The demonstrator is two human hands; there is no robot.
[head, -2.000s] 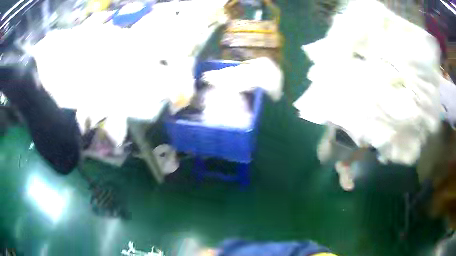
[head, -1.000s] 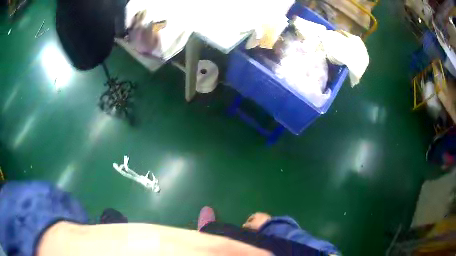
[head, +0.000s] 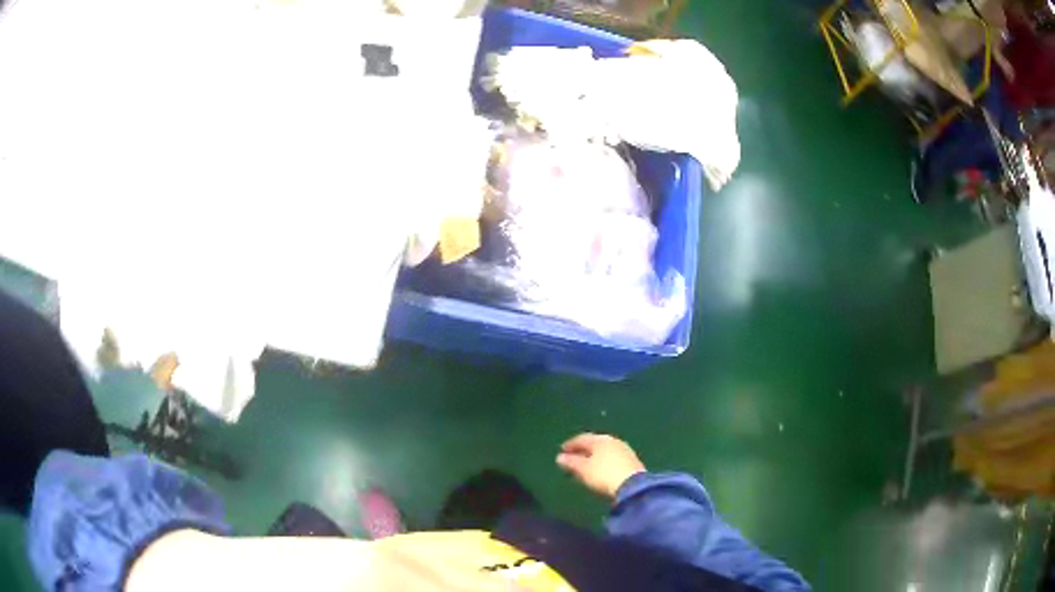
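My right hand hangs low over the floor at the bottom centre, below a blue sleeve. Its fingers are loosely curled and I see nothing in it; it touches nothing. A blue sleeve shows at the bottom left, but no left hand can be made out. White cloth, very bright, covers the table at the upper left and hangs over its front edge. A blue plastic bin stands against it, holding a shiny clear plastic bag. Cream cloth drapes over the bin's far right side.
A dark rounded seat is at the left edge, with a dark base on the green floor. A yellow-railed trolley is at the upper right. A greyish board and yellow cloth are at the right edge.
The view has swung and moved closer to the table and bin, which now stand larger and further left. My right hand now shows more fully. The white scrap on the floor is out of view.
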